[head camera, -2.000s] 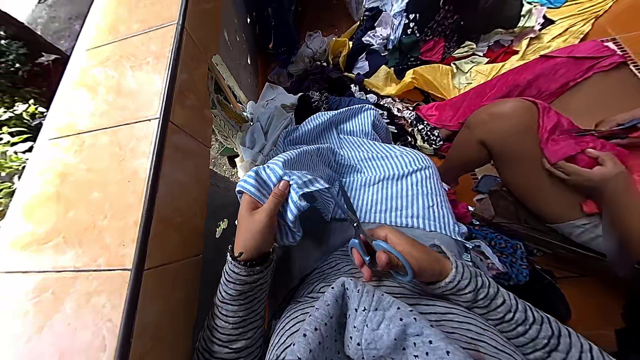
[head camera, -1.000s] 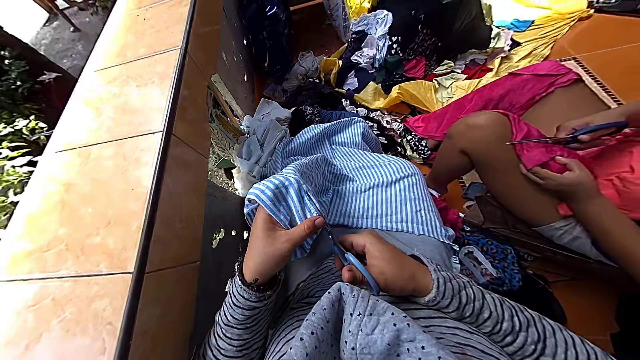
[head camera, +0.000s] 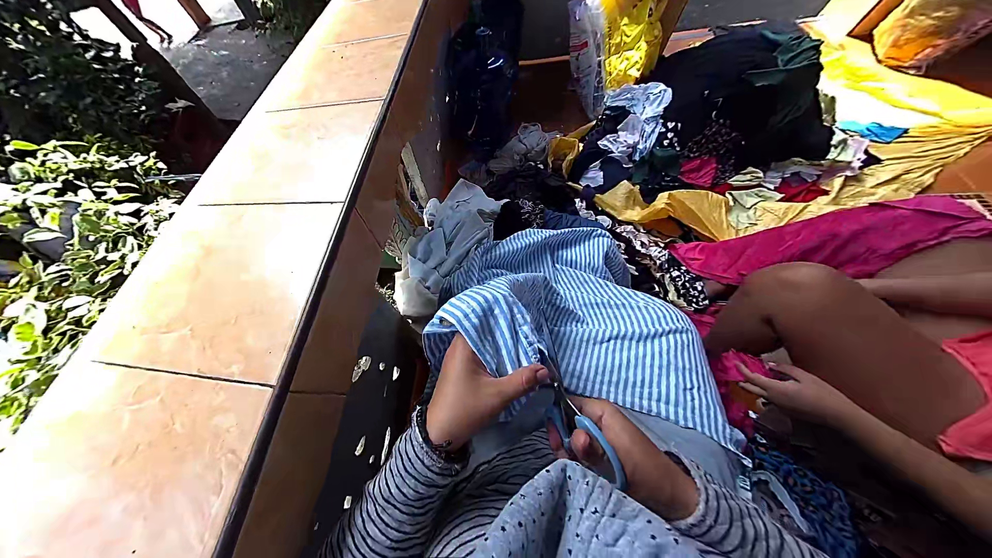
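Blue-and-white striped cloth (head camera: 643, 341) lies spread across my lap. My left hand (head camera: 473, 391) grips a raised fold of it, thumb on top. My right hand (head camera: 624, 457) holds scissors with light blue handles (head camera: 597, 446), their blades pointing up and away along the lifted fold, close to my left thumb. The blade tips are partly lost against the cloth, and the palm side of my left hand is hidden. A grey cloth with small dark marks (head camera: 589, 511) covers my front, below both hands.
A tiled ledge (head camera: 232, 271) runs along the left, with leafy plants (head camera: 85, 232) beyond. Mixed fabric scraps (head camera: 542, 182) and yellow cloth (head camera: 697, 213) lie ahead. At the right sits another person with bare knees (head camera: 806, 302), pink cloth (head camera: 868, 232) and one hand low beside the striped cloth.
The striped cloth stays in my left hand and the scissors in my right. The other person's hand has moved down from the scissors and pink cloth. The view has shifted, showing more plants.
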